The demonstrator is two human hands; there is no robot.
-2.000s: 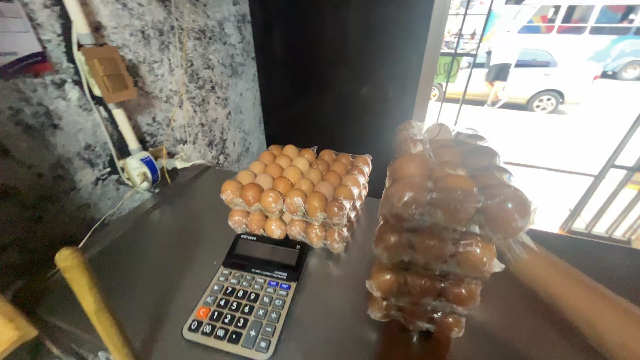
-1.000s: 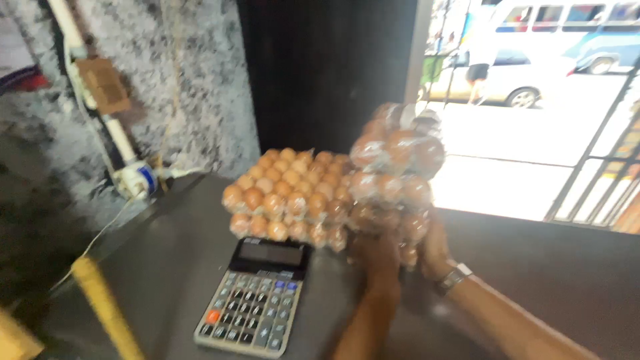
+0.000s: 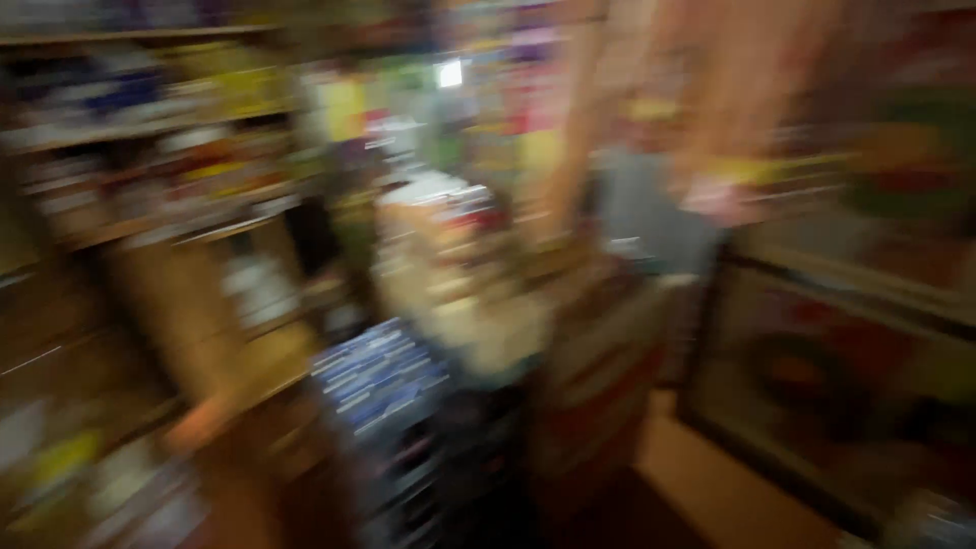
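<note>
Heavy blur covers the whole head view. Neither my left hand nor my right hand can be made out, and no held thing shows. Near the middle is a pile of blue-and-white packed goods [image 3: 381,374], too smeared to name. Behind it rises a pale, cream-coloured heap of goods [image 3: 473,305] with orange and red patches near its top.
Shelves [image 3: 145,130] crowded with packages run along the left, above box-like brown shapes [image 3: 175,305]. A dark-framed case or rack [image 3: 808,366] stands at the right. Colourful goods [image 3: 518,91] fill the back.
The view has swung away from the counter with the egg trays and calculator to stocked shelves. Both hands, at the wrapped egg stack one second ago, have left the view.
</note>
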